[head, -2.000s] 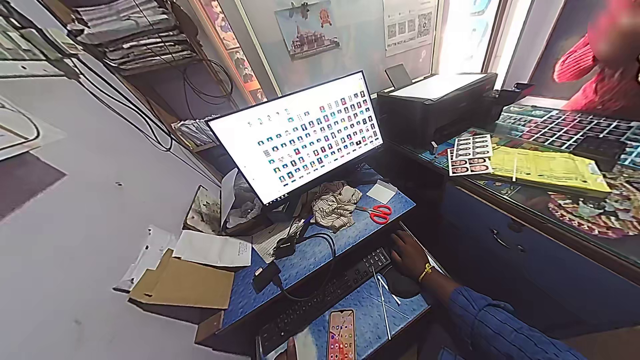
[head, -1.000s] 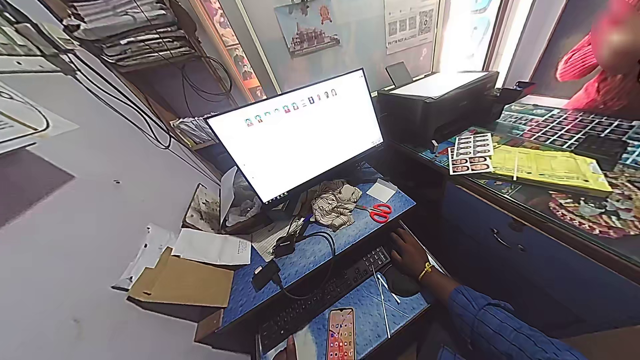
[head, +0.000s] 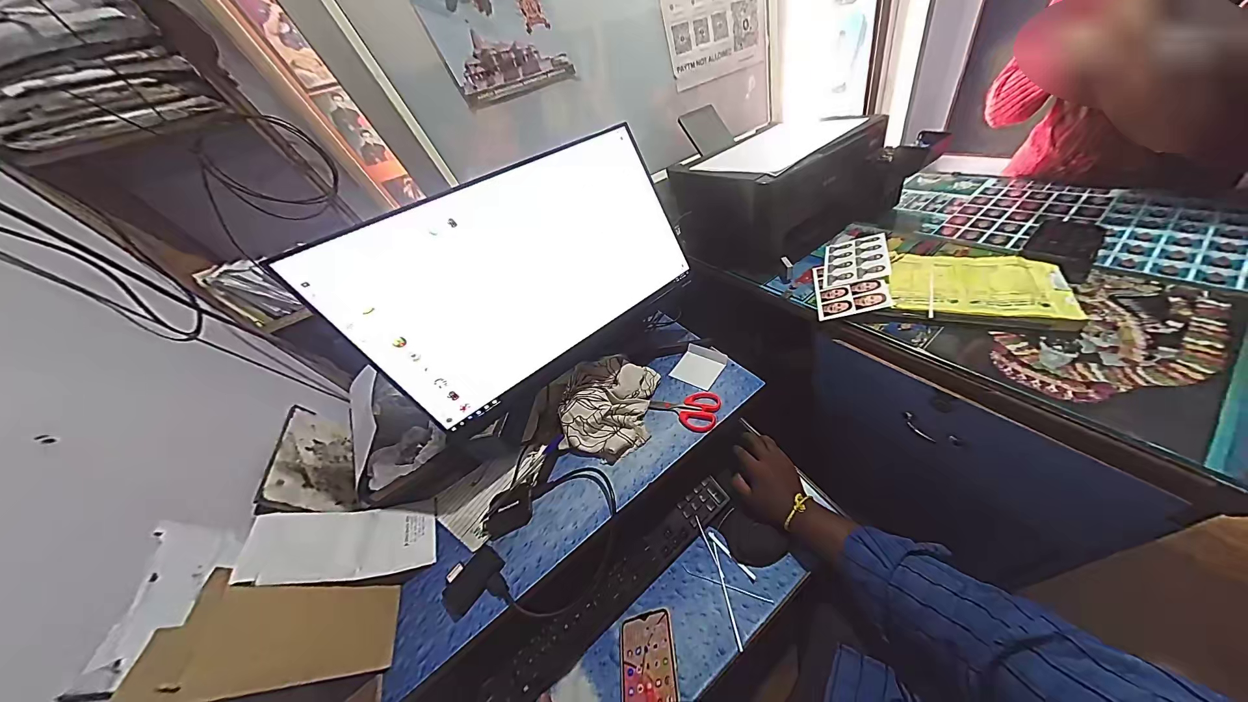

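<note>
My right hand (head: 768,480) lies palm down with bent fingers on the pull-out shelf, just right of the black keyboard (head: 702,502). What is under the palm is hidden; a mouse does not show. A yellow thread circles the wrist, next to a dark rounded pad (head: 756,541). My left hand does not show. Above the keyboard, the monitor (head: 497,283) shows a mostly white screen with a few icons. Red-handled scissors (head: 699,411) lie on the blue desktop beside a crumpled cloth (head: 609,409). A smartphone (head: 649,658) with a lit screen lies at the bottom.
Black cables and an adapter (head: 475,582) lie left of the keyboard. Brown cardboard (head: 283,634) and white paper (head: 336,546) sit at the desk's left. A printer (head: 790,185) stands behind, beside a glass counter with photo sheets (head: 853,276) and a yellow packet (head: 985,288). Across it is a person (head: 1082,107).
The many small icons or thumbnails on the monitor have dwindled to one row, then to a mostly white screen with a few icons. My right hand stays at about the same spot.
</note>
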